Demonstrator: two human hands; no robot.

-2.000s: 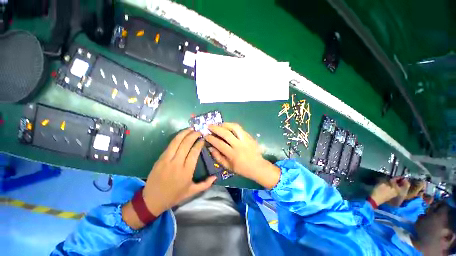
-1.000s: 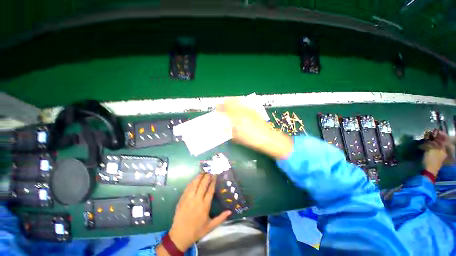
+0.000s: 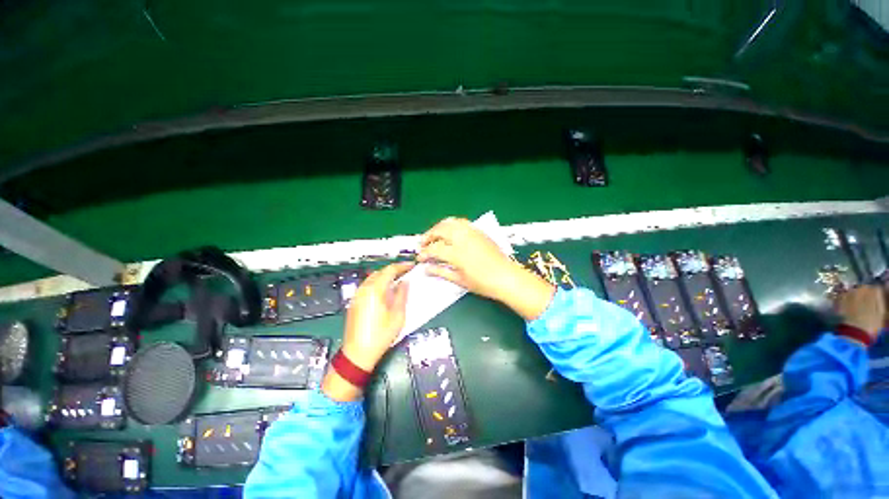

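A white sheet (image 3: pixel 425 304) lies tilted on the green bench against the worn white rail, partly under my hands. My left hand (image 3: pixel 378 310) is on its left part, fingertips near its upper edge. My right hand (image 3: pixel 462 255) is over its upper part, fingers bent and close to the left fingertips. Whether either hand pinches the sheet or a small piece is too blurred to tell. An open black phone body (image 3: pixel 439 388) lies untouched nearer me, silvery board end away from me. Thin gold strips (image 3: pixel 548 267) lie right of the sheet, partly behind my right hand.
Phone bodies (image 3: pixel 274 361) lie at the left around a black head strap (image 3: pixel 200 317) and a grey round pad (image 3: pixel 161 383). Several more (image 3: pixel 666 294) stand in a row at the right. Phones ride the green belt (image 3: pixel 468 200) beyond the rail. A coworker's hand (image 3: pixel 864 308) is at far right.
My left hand has left the phone body and moved up to the sheet. My right hand stays over the sheet and has come together with the left. The view has shifted.
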